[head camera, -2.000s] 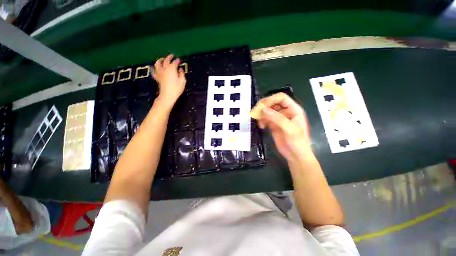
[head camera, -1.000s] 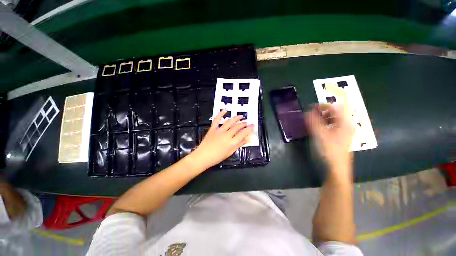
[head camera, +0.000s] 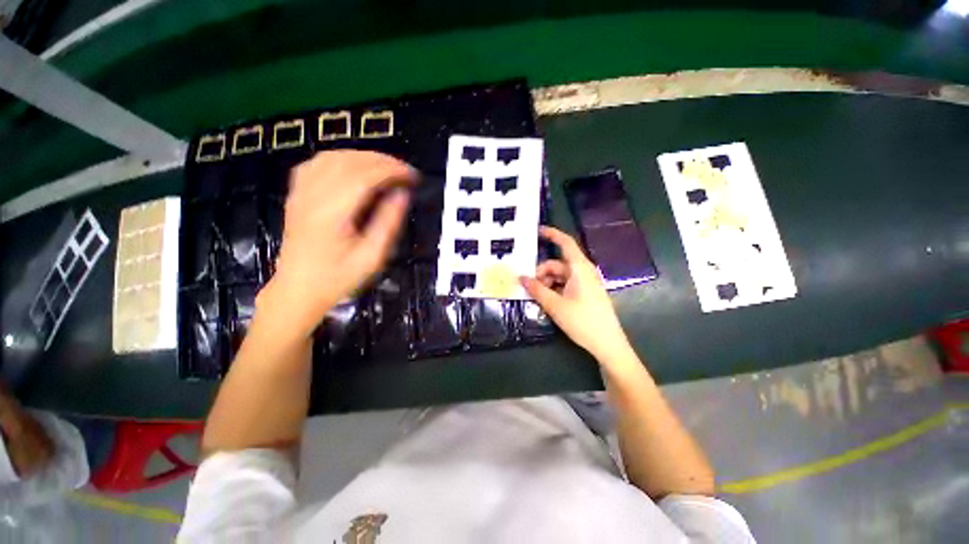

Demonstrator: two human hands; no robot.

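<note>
The black blister tray [head camera: 425, 101] lies before me, with several cream-outlined frames [head camera: 288, 133] in its back row. A white adhesive sheet [head camera: 487, 218] with two columns of dark notched shapes is over the tray's right part, with a cream piece [head camera: 497, 282] at its lower right. My right hand [head camera: 574, 292] has thumb and finger at the sheet's lower right corner, gripping its edge. My left hand [head camera: 342, 223] is over the tray's middle left, blurred, fingers curled; whether it holds something is hidden.
A dark glossy slab [head camera: 613, 228] lies right of the tray. Farther right is a white scrap sheet [head camera: 749, 239] with cream bits. Left of the tray are a cream-block sheet [head camera: 146, 274] and a white open grid [head camera: 72, 271]. A person's arm [head camera: 23, 430] shows at the far left.
My left hand has left the sheet and moved left over the tray. My right hand has come from the scrap sheet to the working sheet's corner, uncovering the scrap sheet.
</note>
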